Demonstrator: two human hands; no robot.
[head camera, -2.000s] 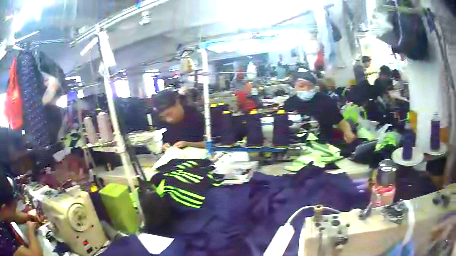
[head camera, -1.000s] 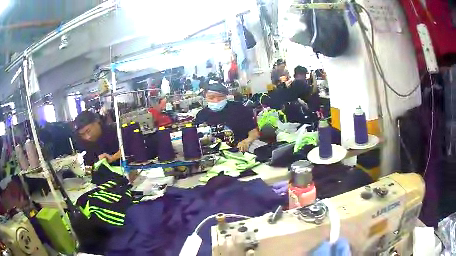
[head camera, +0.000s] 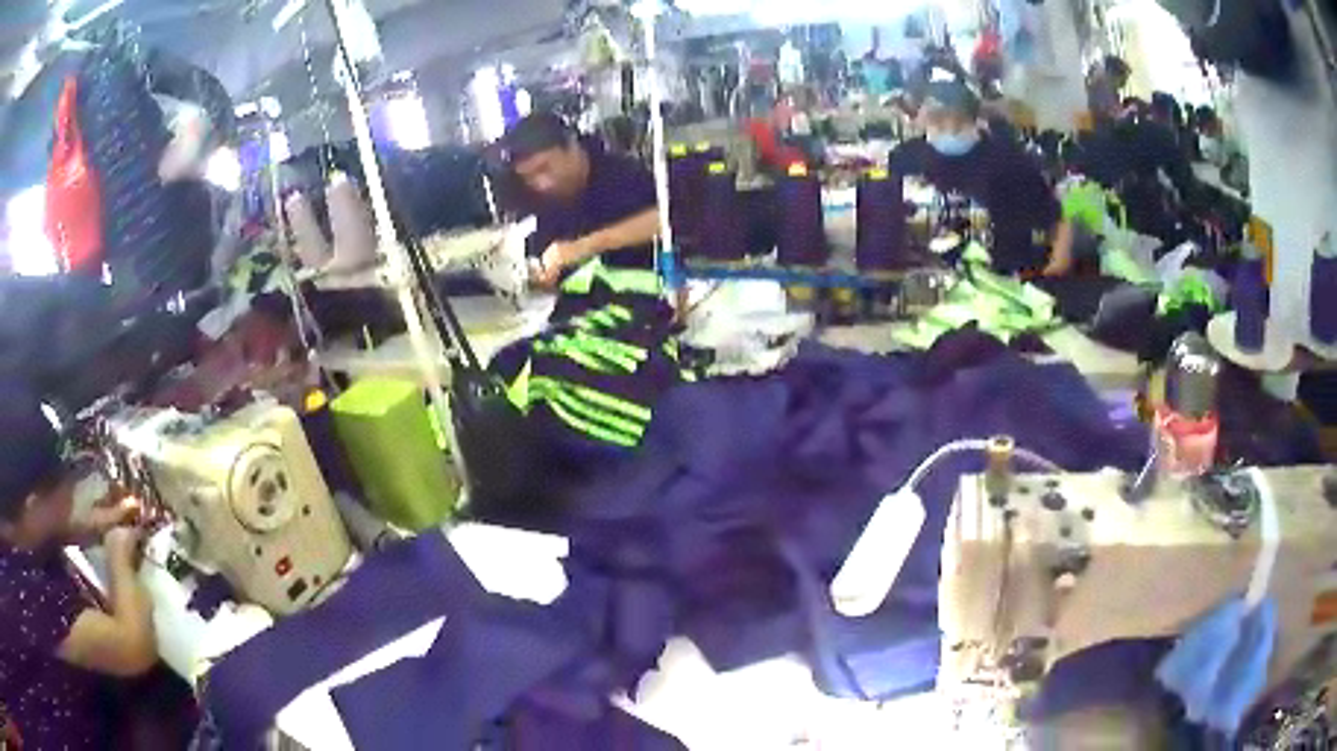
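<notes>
Neither of my hands can be made out in the head view. Nearest in front of me is the cream sewing machine head (head camera: 1100, 558) at the right, cut off by the right edge. A light blue tassel (head camera: 1224, 660) hangs from a white band on it. A white paddle-shaped sewing lamp (head camera: 880, 555) hangs on a bent neck at its left. A large crumpled heap of navy fabric (head camera: 733, 455) lies behind and left of the machine. Flat navy pieces (head camera: 440, 646) lie at the lower left, with white shapes among them. The needle area is hidden or cut off.
A pink-bodied flask (head camera: 1186, 433) stands behind the machine. Black garment pieces with neon-green stripes (head camera: 594, 367) lie beyond the heap. A green box (head camera: 393, 452) stands beside a neighbouring machine (head camera: 242, 499), where a person works at far left. Two more people sit across, near dark thread cones (head camera: 799, 220).
The view first swung right, then back left and down. More of the table, the flat navy pieces and the tassel now show. The machine head sits further right in the picture.
</notes>
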